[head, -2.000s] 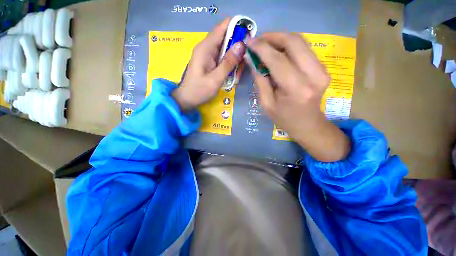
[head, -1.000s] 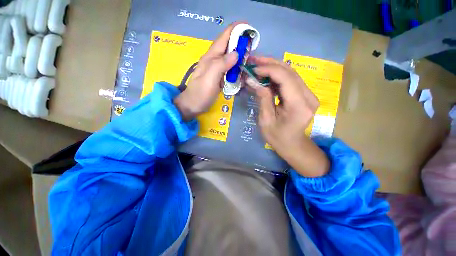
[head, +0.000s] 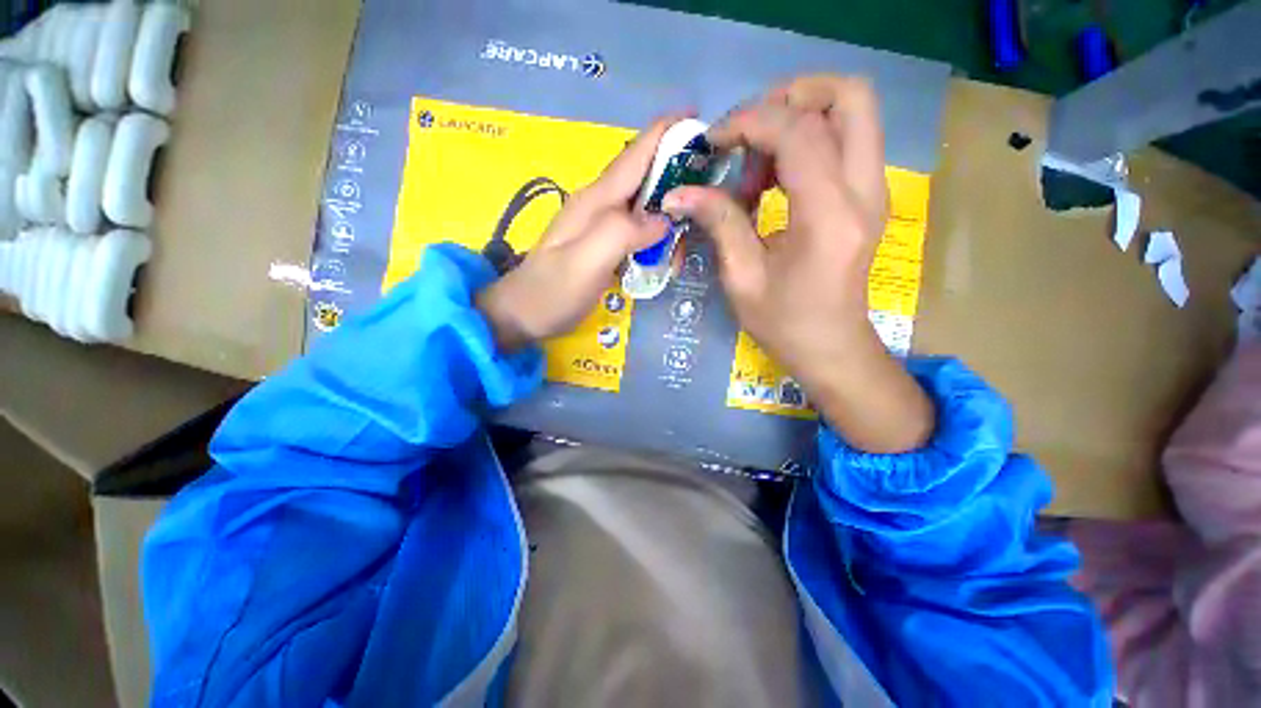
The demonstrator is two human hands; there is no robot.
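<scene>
My left hand holds a white curved housing shell upright above the printed carton sheet. A blue battery lies inside the shell, its lower part showing. A green circuit board lies over the shell's upper part, above the battery. My right hand has its thumb and fingertips on the board at the shell's upper right edge. The fingers hide part of the board, and the wires cannot be made out.
White housings stand in stacked rows at the left. An open cardboard box is below left. A metal bracket and paper scraps are at the right. Blue cells lie on the green conveyor. A person's pink sleeve shows at right.
The green board, earlier held beside the shell in my right hand, now lies over the shell's upper part and covers much of the battery. The hands and shell sit slightly lower in view.
</scene>
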